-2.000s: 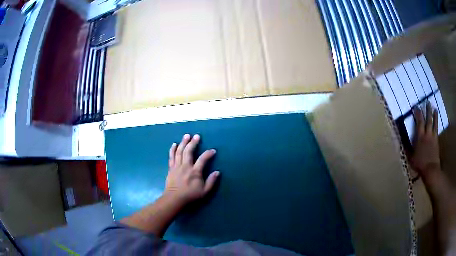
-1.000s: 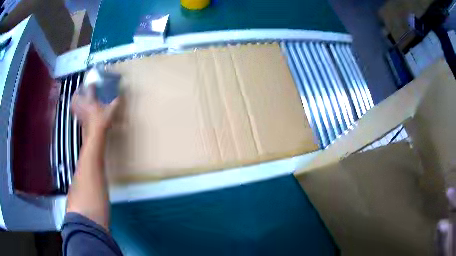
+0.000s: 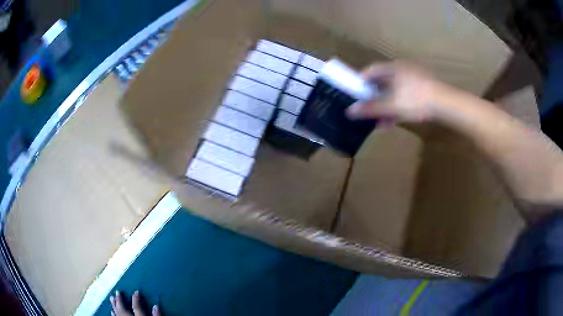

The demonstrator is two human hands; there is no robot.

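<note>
My right hand (image 3: 401, 95) holds a black product box (image 3: 336, 114) with a white narrow side, tilted, over the inside of the open shipping carton (image 3: 296, 237). The held box is blurred. In the carton, one long row of white-edged boxes (image 3: 228, 120) stands along the left wall. A shorter second row (image 3: 296, 86) stands beside it, its near end by the held box. My left hand (image 3: 134, 307) is at the bottom edge, mostly cut off; only its spread fingertips show on the green surface (image 3: 247, 259).
A cardboard sheet (image 3: 68, 191) covers the roller conveyor at the left, with a white rail (image 3: 126, 253) alongside. On the far green surface are a yellow-orange tape roll (image 3: 33, 84) and a small white box (image 3: 56, 38). Grey floor with a yellow line shows at the bottom.
The view has swung right over the carton. My right hand is now inside it with a black box. My left hand has left the conveyor's outlet end and shows at the green surface.
</note>
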